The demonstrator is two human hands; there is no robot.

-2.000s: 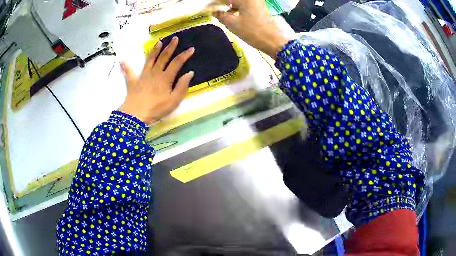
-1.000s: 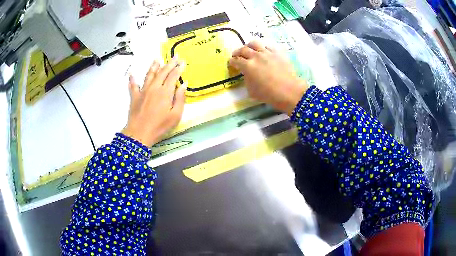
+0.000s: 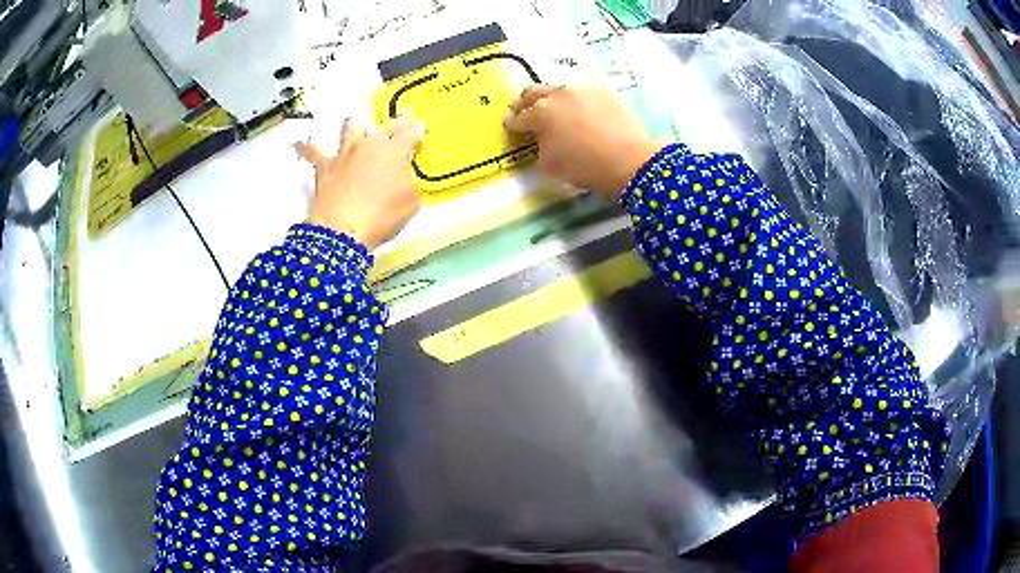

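Note:
The yellow template flap (image 3: pixel 464 121) lies closed and flat on the white base board (image 3: pixel 168 274). It has a black curved line and small writing. No dark panel shows; the flap covers that spot. A dark strip (image 3: pixel 444 52) lies along the flap's back edge. My left hand (image 3: pixel 364 179) rests at the flap's left edge with bent, spread fingertips and holds nothing visible. My right hand (image 3: pixel 587 137) lies on the flap's right side with curled fingers. Whether it pinches anything is hidden.
The sewing machine head (image 3: pixel 213 56) is at upper left, beside another yellow template piece (image 3: pixel 112 179). A thin cable (image 3: pixel 185 207) crosses the board. A yellow strip (image 3: pixel 537 308) lies on the metal table (image 3: pixel 503 425). A clear plastic bag (image 3: pixel 884 168) with dark contents is at right.
The flap has come down over the dark panel since the oldest frame. My right hand has moved from behind the template onto the flap. My left fingers have drawn up into a bend.

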